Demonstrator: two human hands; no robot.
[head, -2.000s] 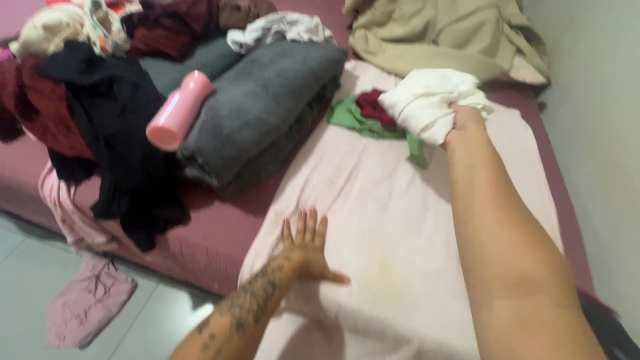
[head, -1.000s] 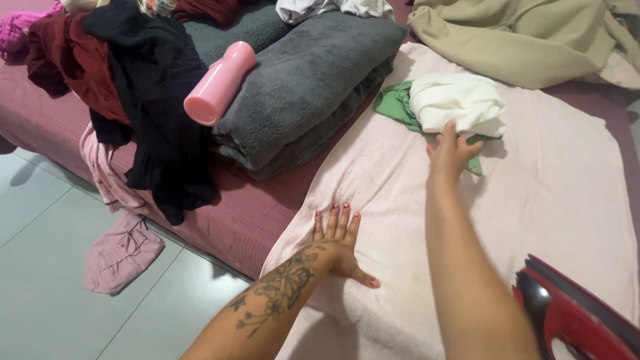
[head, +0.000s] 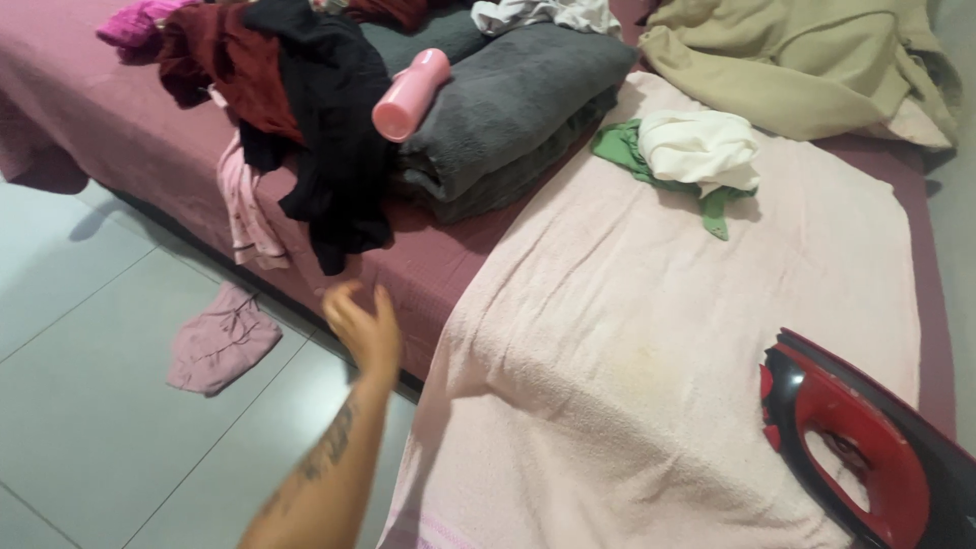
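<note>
My left hand (head: pixel 364 324), its fingers apart and holding nothing, is over the side of the bed just below a black garment (head: pixel 335 130). A pale pink towel (head: pixel 610 305) lies spread on the bed. Near its far end a crumpled white cloth (head: pixel 698 149) rests on a green cloth (head: pixel 621 146). A red and black clothes iron (head: pixel 862 450) is on the towel at the lower right. My right hand is out of the picture.
A pink bottle (head: pixel 412 95) lies against a folded grey blanket (head: pixel 518 99). A dark red garment (head: pixel 236 69) is at the left, a beige cloth (head: pixel 778 61) at the far right. A mauve garment (head: pixel 223 341) lies on the tiled floor (head: pixel 84 366).
My left hand has lifted off the towel and moved left, past the bed's edge. My right hand has let go of the white cloth and left the view.
</note>
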